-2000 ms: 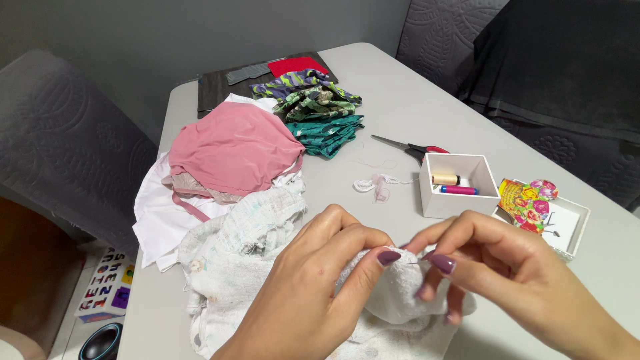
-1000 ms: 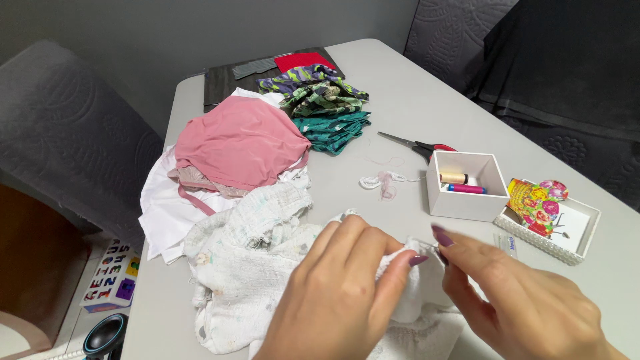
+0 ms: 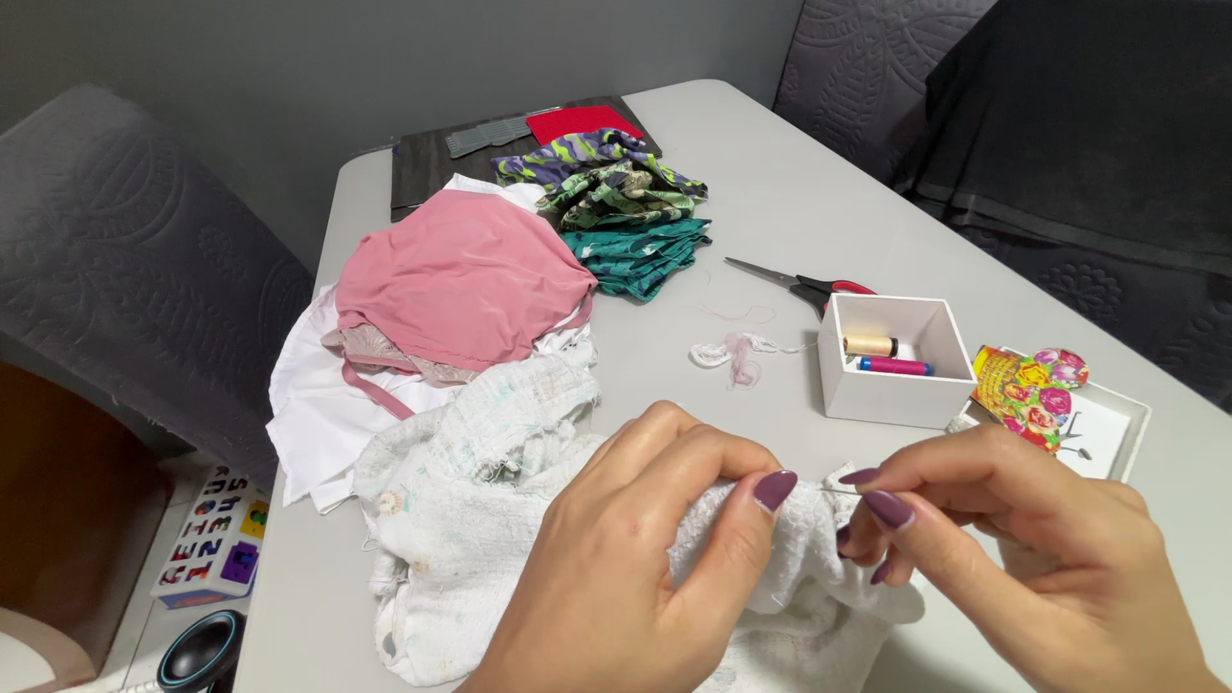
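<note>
My left hand (image 3: 654,549) pinches the edge of a white gauze cloth (image 3: 462,568) between thumb and forefinger. Close beside it, my right hand (image 3: 1020,549) holds a thin sewing needle (image 3: 839,492) between thumb and forefinger, its shaft at the cloth's edge; its other fingers are by the fabric. The cloth spreads to the left over the table, crumpled, with faint prints and a frayed part. Whether the needle's tip is in the weave cannot be told.
Beyond my hands lie scissors (image 3: 780,278), tangled thread (image 3: 739,354) and a white box (image 3: 897,397) with thread spools (image 3: 895,366). A floral card (image 3: 1035,395) rests on a white tray (image 3: 1138,433). At the left are pink fabric (image 3: 462,279) and folded green fabric (image 3: 640,258).
My right hand has moved in beside the cloth's edge, and the needle now shows between its fingers. My left hand keeps its pinch on the cloth.
</note>
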